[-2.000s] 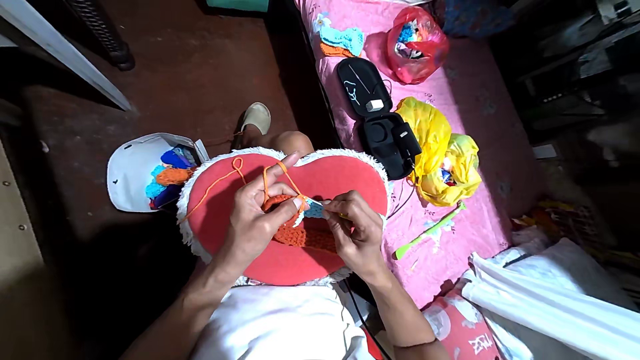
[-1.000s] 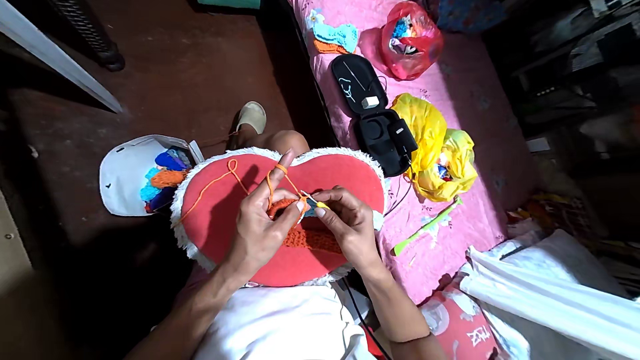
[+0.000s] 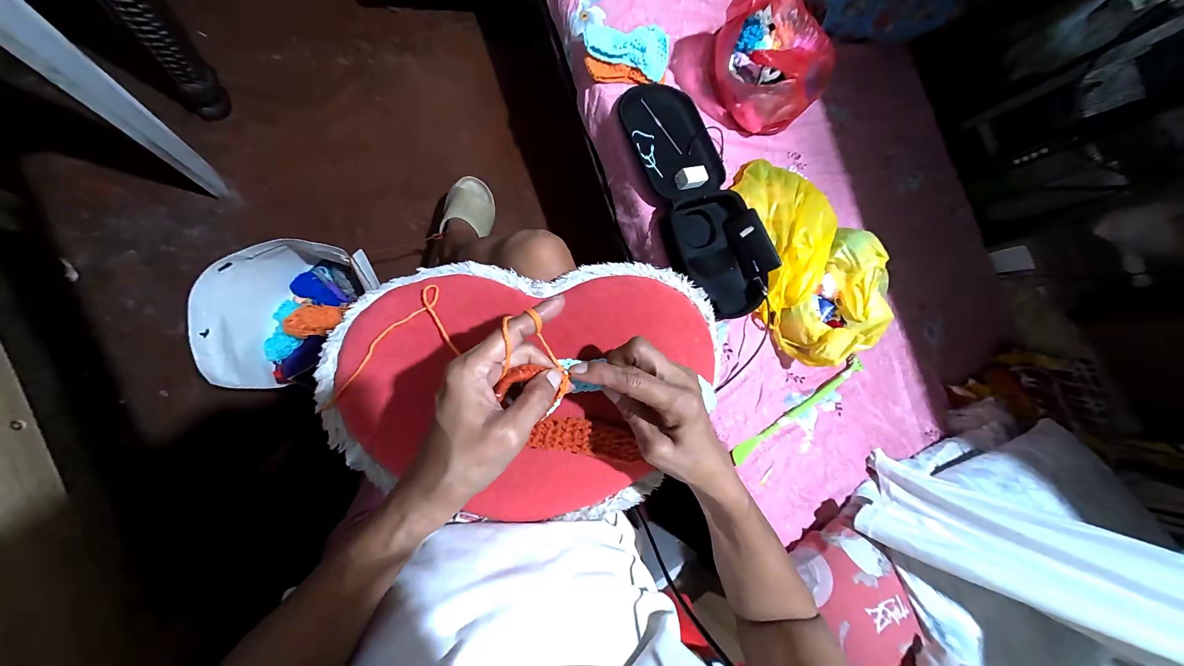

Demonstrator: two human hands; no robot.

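A heart-shaped red cushion (image 3: 407,370) with white fluffy trim lies across my lap. Above it my left hand (image 3: 490,407) pinches an orange and light blue crocheted piece (image 3: 583,438), with orange yarn (image 3: 379,339) looped over its raised index finger. The yarn trails over the cushion's left lobe. My right hand (image 3: 661,407) is at the light blue part of the piece, fingertips close to my left thumb. Its fingers are bent together; a hook in them cannot be made out. Part of the crochet hangs below, between my hands.
Left of the cushion stands a white container (image 3: 231,324) with yarn balls. On the pink bedding (image 3: 823,462) are an open black case (image 3: 717,245), a yellow plastic bag (image 3: 786,213), a red plastic bag (image 3: 795,92), folded crocheted pieces (image 3: 629,51) and a green strip (image 3: 786,421).
The fingers of my right hand have shifted at the crochet. A light-coloured hook tip showed between my hands two seconds ago. My left hand keeps its hold, the yarn still around its index finger.
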